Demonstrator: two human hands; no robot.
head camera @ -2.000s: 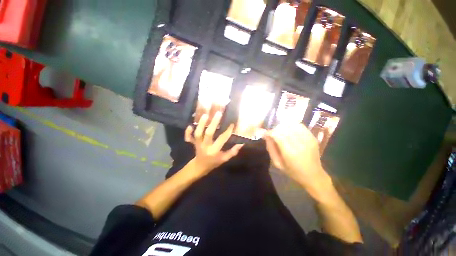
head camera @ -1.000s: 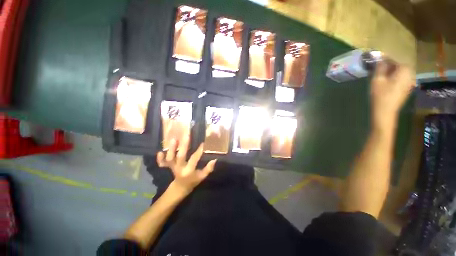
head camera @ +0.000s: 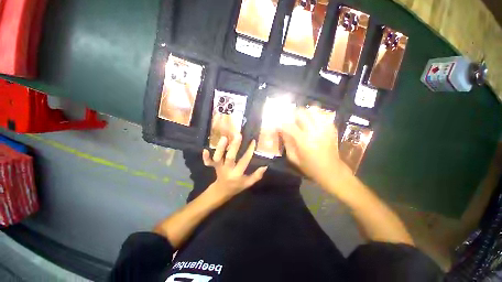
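A black tray (head camera: 192, 36) holds two rows of copper-gold smartphones or back covers, with white labels (head camera: 365, 96) beside several. My left hand (head camera: 231, 168) has its fingers spread, fingertips on the lower edge of the second gold piece (head camera: 227, 118) in the near row. My right hand (head camera: 314, 143) lies over the near row, its fingertips between the third gold piece (head camera: 269, 135) and the fourth, which it partly covers. Glare hides its fingertips, so I cannot tell whether it holds a wipe.
A whitish bottle (head camera: 447, 74) with a red-and-white label stands on the dark green bench (head camera: 426, 148) at the right. Red trays (head camera: 16, 38) lie at the left. A red stool (head camera: 33, 107) and stacked trays (head camera: 16, 184) are on the floor. A pale board (head camera: 440, 27) lies beyond.
My right hand has moved from the bottle's top back to the near row. The bottle stays on the bench. My left hand remains at the second piece. The camera view has shifted.
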